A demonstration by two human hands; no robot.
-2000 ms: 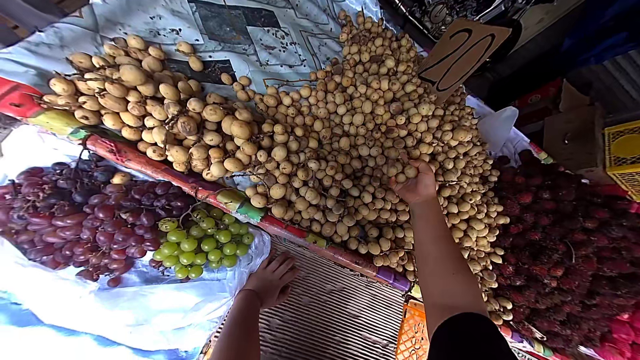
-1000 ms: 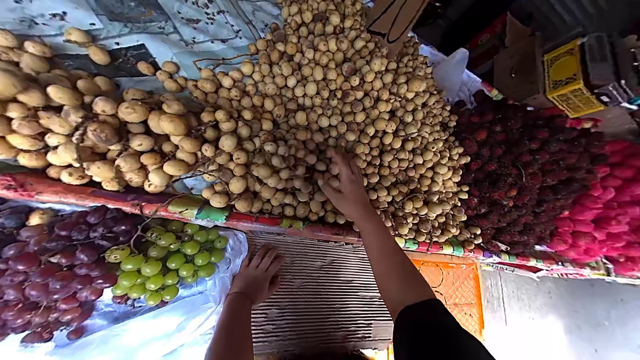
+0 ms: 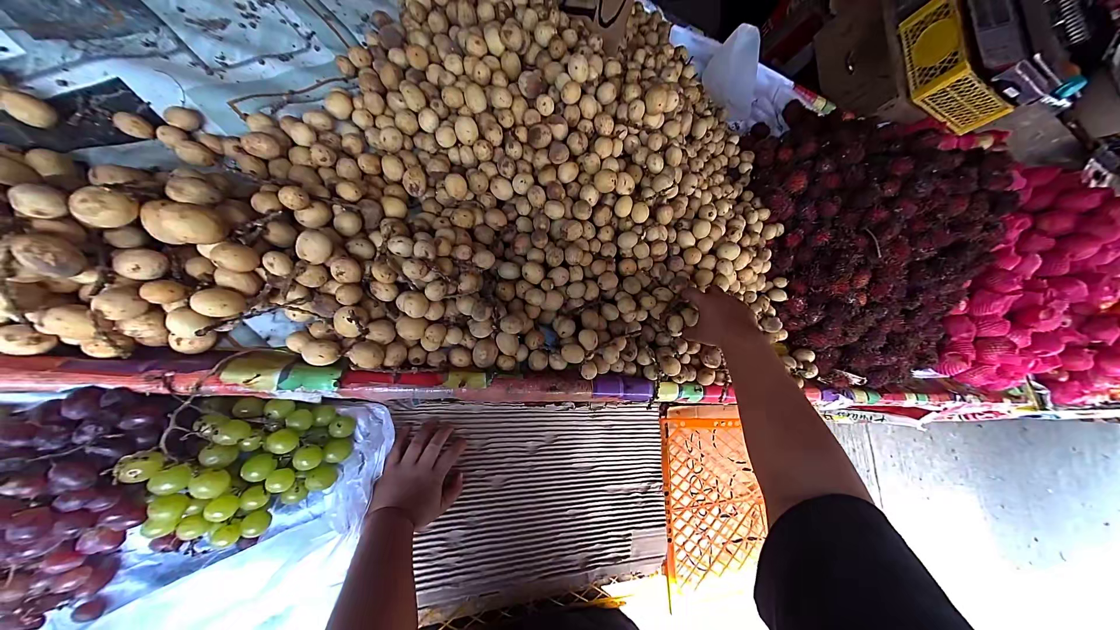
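Observation:
A large heap of small tan longkong-like fruits (image 3: 542,175) covers the stall, with bigger ones of the same kind (image 3: 105,210) at the left. My right hand (image 3: 719,317) reaches into the heap's lower right part; its fingertips touch the fruits and are partly hidden, so any grip cannot be told. Resting on ribbed cardboard (image 3: 542,490) below the stall's edge, my left hand (image 3: 418,472) has its fingers apart and holds nothing. Green grapes (image 3: 254,464) lie on clear plastic just left of it, beside red grapes (image 3: 61,490).
Dark red rambutans (image 3: 875,245) are piled right of the heap, then bright pink net-wrapped fruits (image 3: 1041,280). A colourfully wrapped rail (image 3: 525,387) edges the stall. An orange plastic crate (image 3: 713,490) stands below it; a yellow crate (image 3: 949,66) is at the back right.
My right hand has moved right along the heap, to its lower right part near the rambutans. My left hand still rests on the cardboard. The view has shifted right.

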